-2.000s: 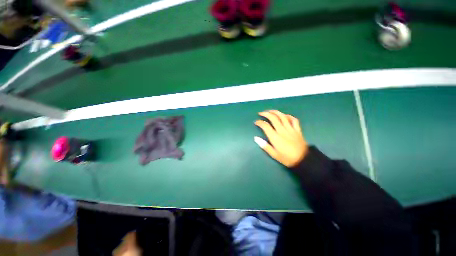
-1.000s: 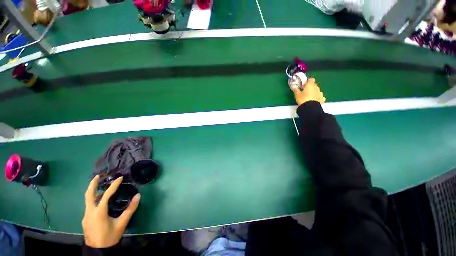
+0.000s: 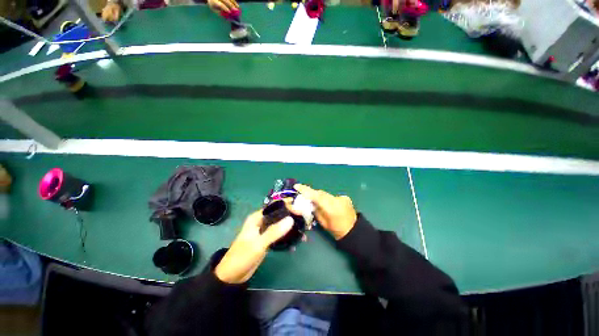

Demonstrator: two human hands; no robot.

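Observation:
My left hand (image 3: 246, 248) grips a black outer housing (image 3: 284, 226) above the green surface in front of me. My right hand (image 3: 333, 210) holds an inner assembly (image 3: 303, 209) with a pale body against the housing's far right side. Some magenta and thin wires show just beyond my fingers. The two parts overlap, and I cannot tell how far one is inside the other. More black housings lie to the left, one (image 3: 210, 209) by the grey cloth and one (image 3: 175, 256) near the front edge. Another dark piece is partly hidden behind my left wrist.
A crumpled dark grey cloth (image 3: 190, 186) lies left of my hands. A housed unit (image 3: 64, 188) with a magenta mouth and dangling wire is at far left. A white rail (image 3: 263, 152) crosses beyond my hands. Across the line are another person's hand (image 3: 224, 6) and a grey-white machine (image 3: 558, 33).
My right hand has come back from the conveyor with the inner assembly. My left hand has moved right from beside the cloth and now holds a housing. The hands are together.

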